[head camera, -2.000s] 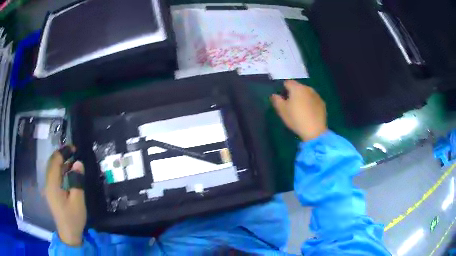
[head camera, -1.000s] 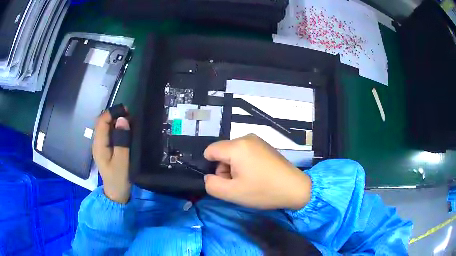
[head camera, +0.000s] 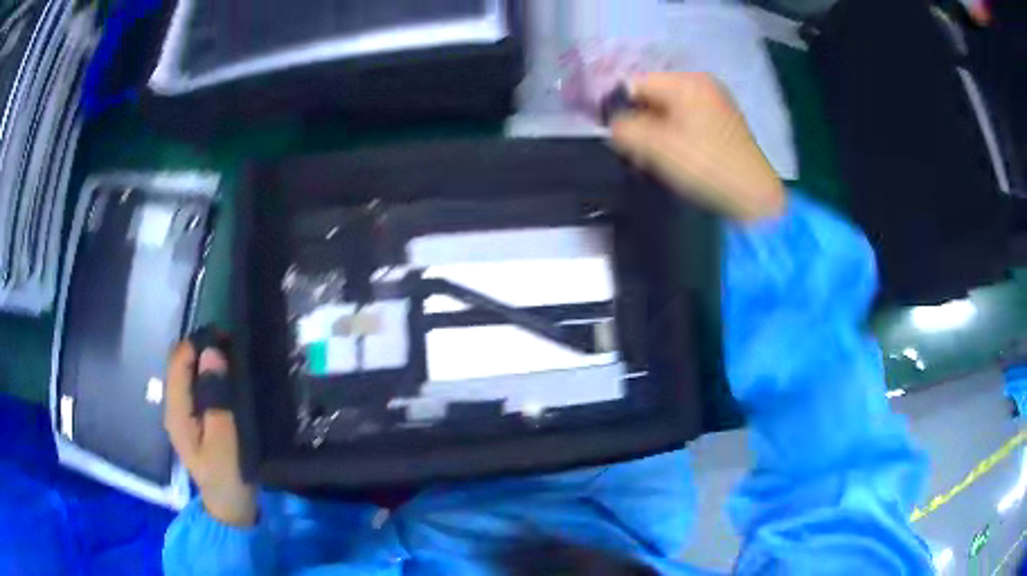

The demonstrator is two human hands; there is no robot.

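The open tablet [head camera: 372, 338] lies in the black foam tray [head camera: 473, 464], with white battery blocks, a black diagonal flex cable and a mainboard at its left end showing. My left hand [head camera: 211, 433], with black cots on its fingers, is at the tray's left edge; whether it grips the tray I cannot tell. My right hand [head camera: 693, 135] is raised over the tray's far right corner, by the red-dot sheet [head camera: 715, 56]. It is blurred, its fingers are close together with a black cot at the tip, and any small thing held cannot be made out.
A back cover [head camera: 130, 338] lies on a white sheet left of the tray. Stacked separator sheets [head camera: 39, 158] stand far left. A dark panel with a white edge [head camera: 338, 28] lies on a black stack behind the tray. Tall black foam trays [head camera: 901, 146] stand at the right.
My right hand has moved from over the tablet's near left part up and right to the red-dot sheet. The view has shifted, and the whole scene looks blurred. My left hand stays beside the tray.
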